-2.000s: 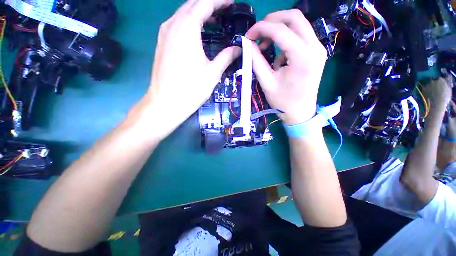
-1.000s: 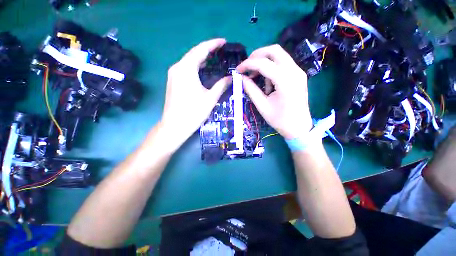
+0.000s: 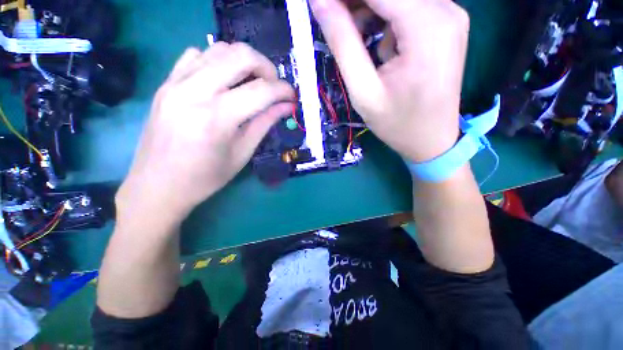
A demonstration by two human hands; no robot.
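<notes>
A black housing assembly [image 3: 266, 147] lies on the green bench in the upper middle, its far end cut off by the top edge. A white flat ribbon cable [image 3: 307, 82] runs lengthwise along it, with thin red wires beside it. My left hand [image 3: 205, 113] is over the housing's left side, fingers bent inward near the ribbon; whether it pinches anything is hidden. My right hand [image 3: 410, 75] is at the housing's upper right, its fingertips at the ribbon near the top edge; their grip is cut off. It wears a light-blue wrist strap [image 3: 454, 154].
Similar black units with ribbons and wires lie at the left [image 3: 58, 82] and are piled at the right [image 3: 557, 82]. The bench's front edge [image 3: 355, 224] runs below my hands. Another person's light sleeve [image 3: 580, 198] shows at the right.
My left hand has moved from the ribbon's far end down to the housing's left side. My right hand stays near the ribbon's far end. The housing sits higher in view.
</notes>
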